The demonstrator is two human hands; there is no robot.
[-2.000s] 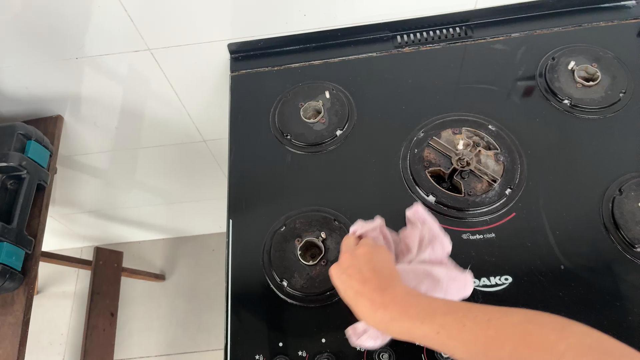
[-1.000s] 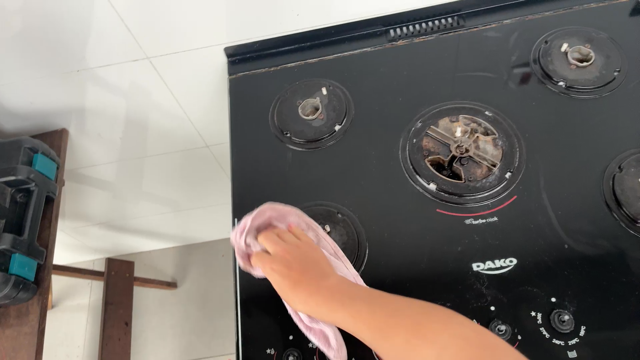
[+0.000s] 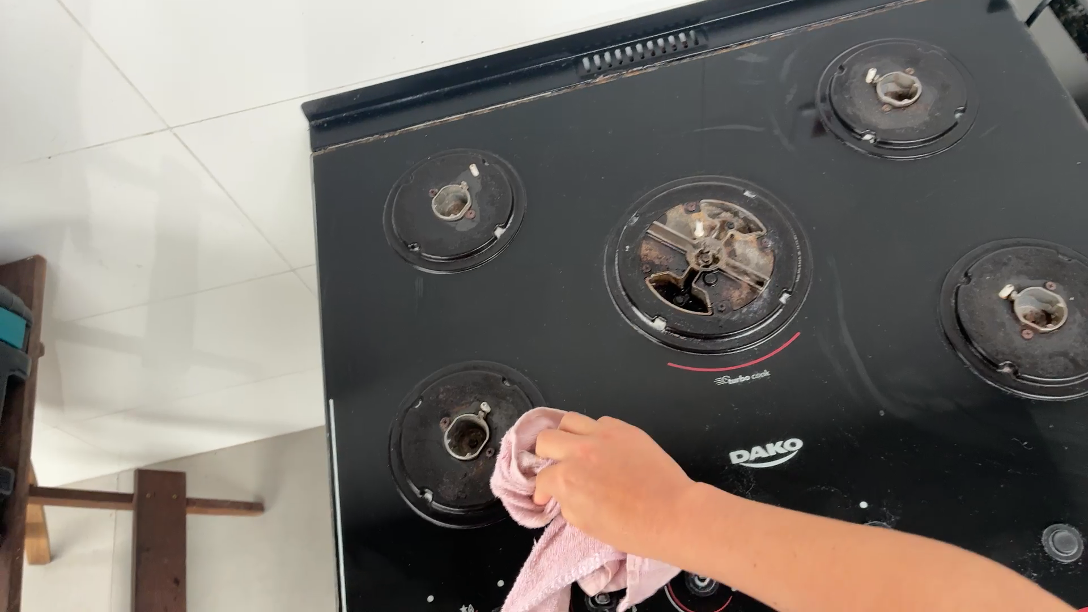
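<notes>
My right hand [image 3: 608, 480] is closed around a bunched pink cloth [image 3: 557, 557], pressed near the right edge of the front left burner base [image 3: 416, 480] of a black Dako gas cooktop [image 3: 561, 306]. The cloth's lower part hangs over the control knobs and partly covers them. Behind this burner is the rear left burner base [image 3: 433, 229]. The large central burner [image 3: 671, 259] shows brown, rusty-looking stains, and its cap and grate are off. Pale smear marks run across the glass between the central and right burners. My left hand is out of view.
Two more burner bases stand at the right, one at the rear [image 3: 926, 119] and one nearer [image 3: 977, 323]. A raised rim with vent slots [image 3: 642, 51] borders the rear edge. At the left are a wooden bench [image 3: 161, 544] and part of a black and teal case [image 3: 13, 327].
My right hand has moved with the cloth from the cooktop's left edge rightward to beside the front left burner, which is now more exposed. The view has shifted somewhat.
</notes>
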